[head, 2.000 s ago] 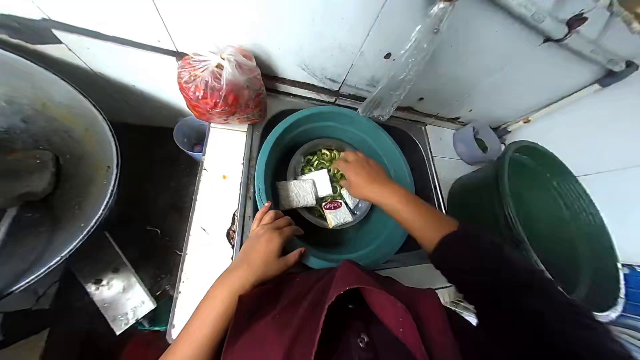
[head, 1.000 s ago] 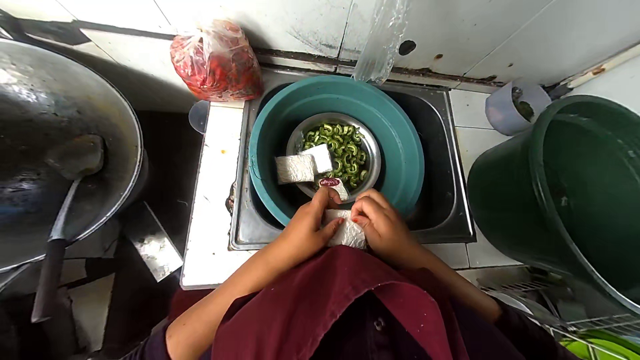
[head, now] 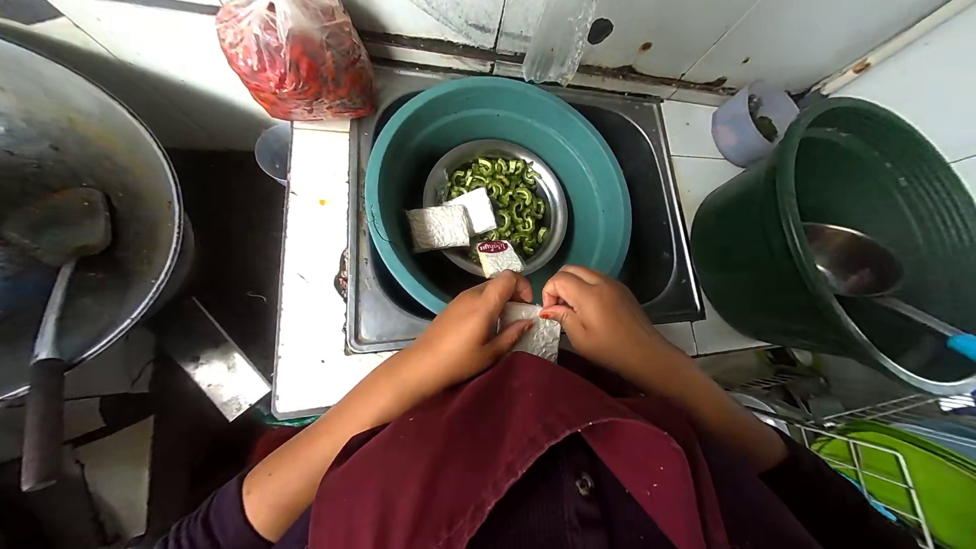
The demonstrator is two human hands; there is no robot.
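Note:
My left hand [head: 488, 316] grips a white wrapped block [head: 537, 335] near my chest, and the fingertips of my right hand [head: 587, 305] pinch its upper right corner. Just beyond them is a teal plastic basin [head: 602, 191] set over the sink. Inside it, a steel bowl [head: 559, 206] holds sliced green vegetable pieces [head: 515, 194]. Two more white wrapped blocks, one at the bowl's left [head: 439, 227] and one overlapping the pieces [head: 476, 210], lie there, with a wrapped block bearing a red label [head: 499, 259] at the near rim.
A large wok [head: 145, 229] with a long-handled spatula [head: 53, 320] is at the left. A bag of red chillies [head: 297, 69] stands behind the white ledge [head: 313, 305]. On the right are a dark green bucket [head: 732, 252] holding a steel dipper [head: 854, 259], and a wire rack [head: 877, 457].
My right hand has come from inside the bowl to my left hand, which has left the basin's rim. Both hands now hold a wrapped block. The view has shifted.

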